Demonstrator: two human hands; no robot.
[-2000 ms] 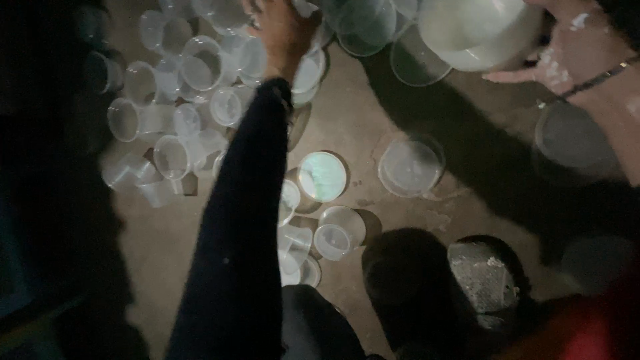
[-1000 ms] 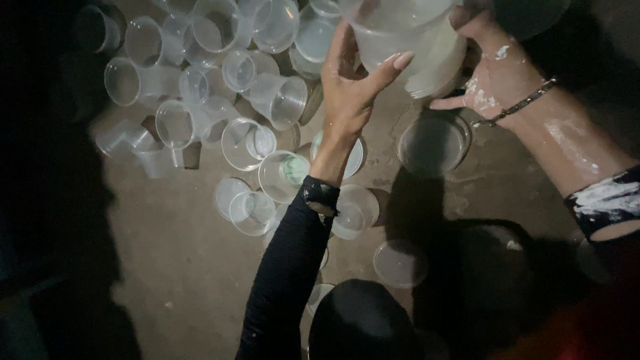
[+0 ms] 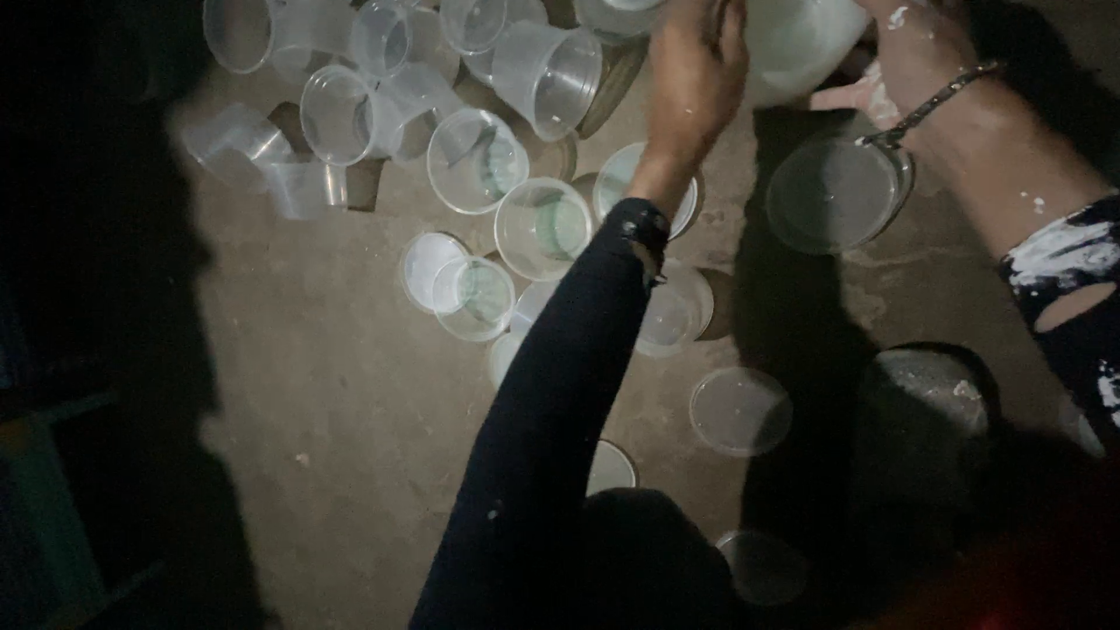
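At the top right, my right hand, flecked with white, holds a translucent plastic tub that the frame edge cuts off. My left hand reaches up beside the tub's left side; its fingers run out of view at the top edge, so what they touch is hidden. Below my left wrist lies a round container, partly covered by it. Several clear plastic cups lie on their sides to the left, one of them close to my left hand. Two upright cups stand nearer my left sleeve.
A round clear container sits below my right wrist. Clear lids lie on the brown floor. More cups lie tipped at the left. A dark shadow crosses the right side, over a greyish object.
One second ago my left hand was spread at the tub's left side with thumb and fingers in view; now its fingers reach past the top edge. The view has shifted.
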